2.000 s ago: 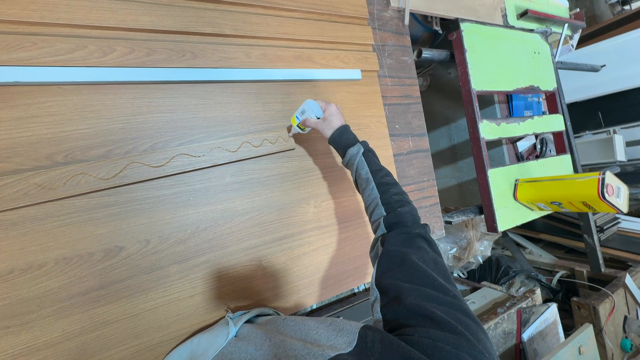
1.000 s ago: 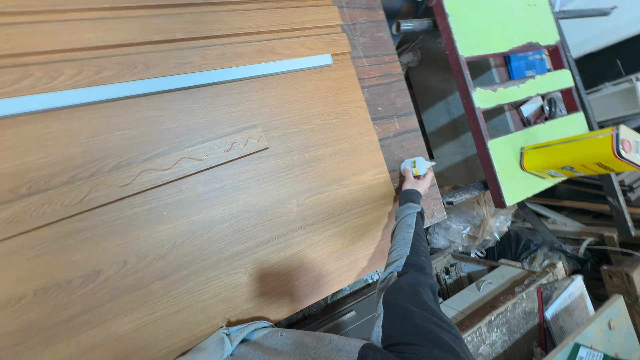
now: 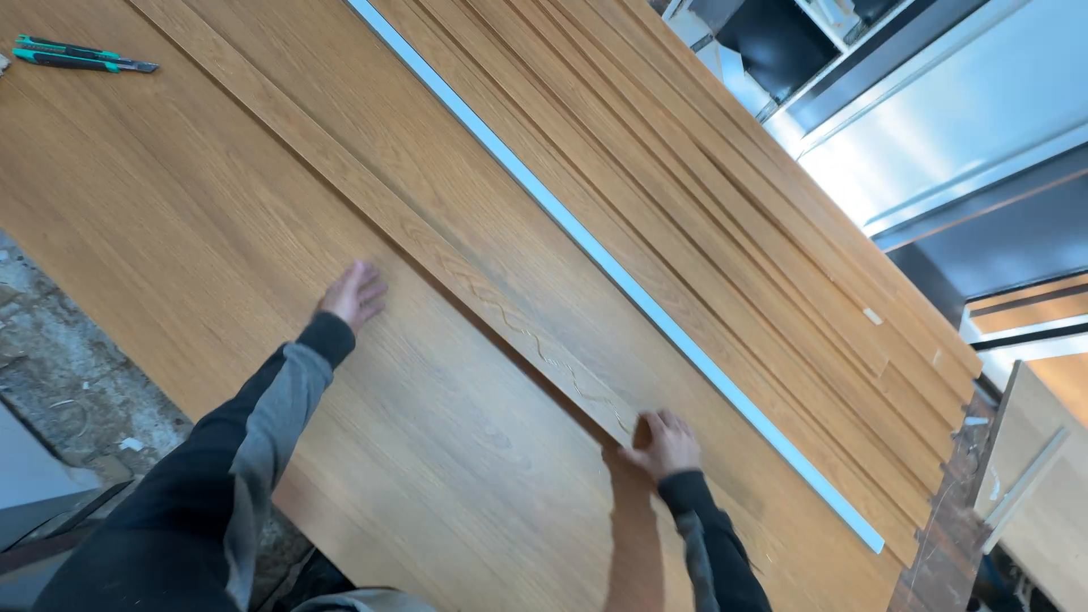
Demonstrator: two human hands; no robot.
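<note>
A long narrow wood-grain strip [image 3: 408, 229] lies across the large wood-grain panel [image 3: 459, 476], with a wavy bead of glue [image 3: 537, 342] on its near part. The fingers of my right hand [image 3: 667, 442] are at the strip's near end; whether they grip it or only touch it is not clear. To the left of the strip, my left hand [image 3: 353, 296] is over the panel with its fingers apart and nothing in them. A pale blue-white strip [image 3: 595, 251] lies roughly parallel, beyond the glued one.
Several wood-grain strips [image 3: 722, 221] lie side by side along the panel's far side. A green and black utility knife [image 3: 85, 56] rests at upper left. Debris covers the floor [image 3: 76, 374] at left. A board [image 3: 1041, 467] stands beyond the right edge.
The glue bottle is no longer in my right hand, which has gone from the table's edge to the glued strip's end. My left hand has come into view. The view has turned strongly.
</note>
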